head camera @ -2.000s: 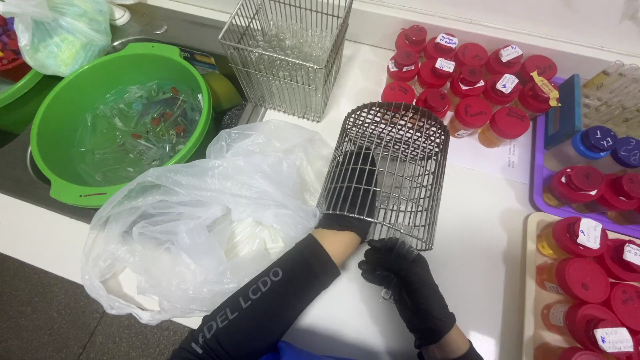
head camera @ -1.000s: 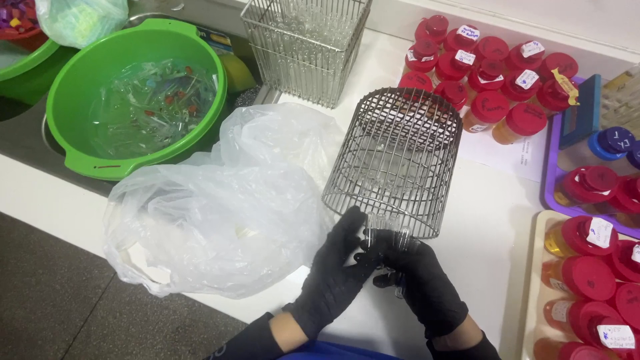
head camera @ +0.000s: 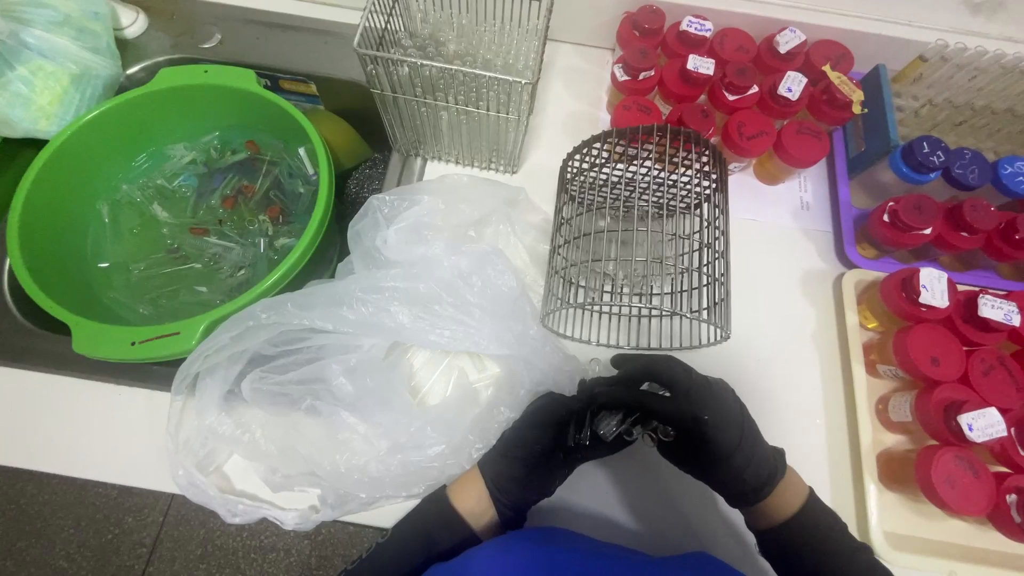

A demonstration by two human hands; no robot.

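Note:
My left hand (head camera: 536, 452), in a black glove, and my right hand (head camera: 708, 424), gloved alike, meet near the counter's front edge. Between them they hold several small glass tubes (head camera: 620, 426), partly hidden by the fingers. Just beyond my hands a cylindrical wire basket (head camera: 638, 248) lies on its side, with clear glass tubes visible inside. A clear plastic bag (head camera: 320, 384) with white material in it lies to the left of my hands. Behind it stands a square wire basket (head camera: 452, 76) full of upright glass tubes.
A green plastic basin (head camera: 192, 332) of water and glass tubes sits in the sink at left. Red-capped specimen jars (head camera: 748, 132) stand at back right. More are in a purple tray (head camera: 842, 216) and a cream tray (head camera: 868, 496) along the right. A plastic bag (head camera: 56, 68) is upper left.
My left hand was inside the wire basket two seconds ago; it has come out and now meets my right hand in front of it. Both hands are now clear of the basket, around the tubes.

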